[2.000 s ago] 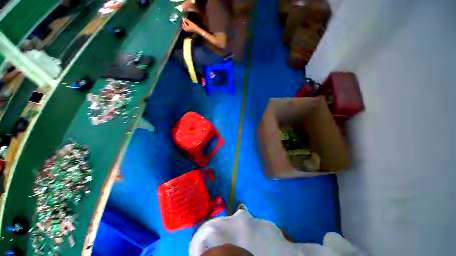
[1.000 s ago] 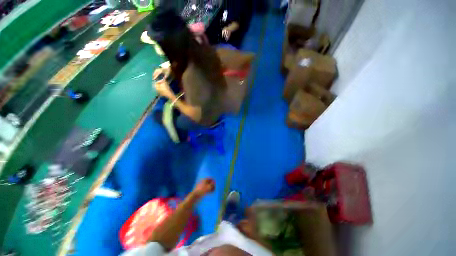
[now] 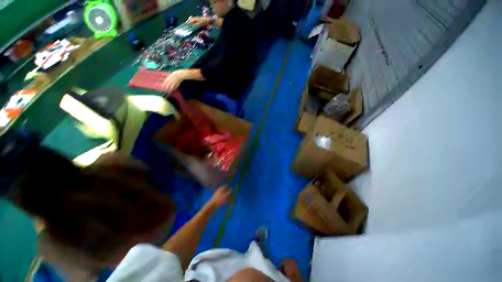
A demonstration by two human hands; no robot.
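Note:
My left hand (image 3: 222,195) is small and blurred, low in the middle of the view. Its fingers look curled and nothing shows in it. It is just in front of an open carton (image 3: 192,164) on the floor, and I cannot tell if they touch. The carton holds shiny red plastic packing (image 3: 223,148). A blurred skin-coloured part at the bottom edge looks like my right hand (image 3: 290,270); its fingers are hidden. A cream-yellow and white strip bundle (image 3: 129,113) lies at the bench edge, left of the carton.
A person's dark-haired head (image 3: 82,193) is close at lower left. Another person in dark clothes (image 3: 234,52) sits behind the carton, a hand on red sheet material (image 3: 148,80). Cartons (image 3: 330,148) line the wall at right. A yellow line (image 3: 258,124) crosses the blue floor. A green fan (image 3: 101,19) stands upper left.
The view has moved forward along the aisle. The stools and the carton by the red crate have left the picture. The seated person is now close at lower left, and the red-filled carton shows clearly.

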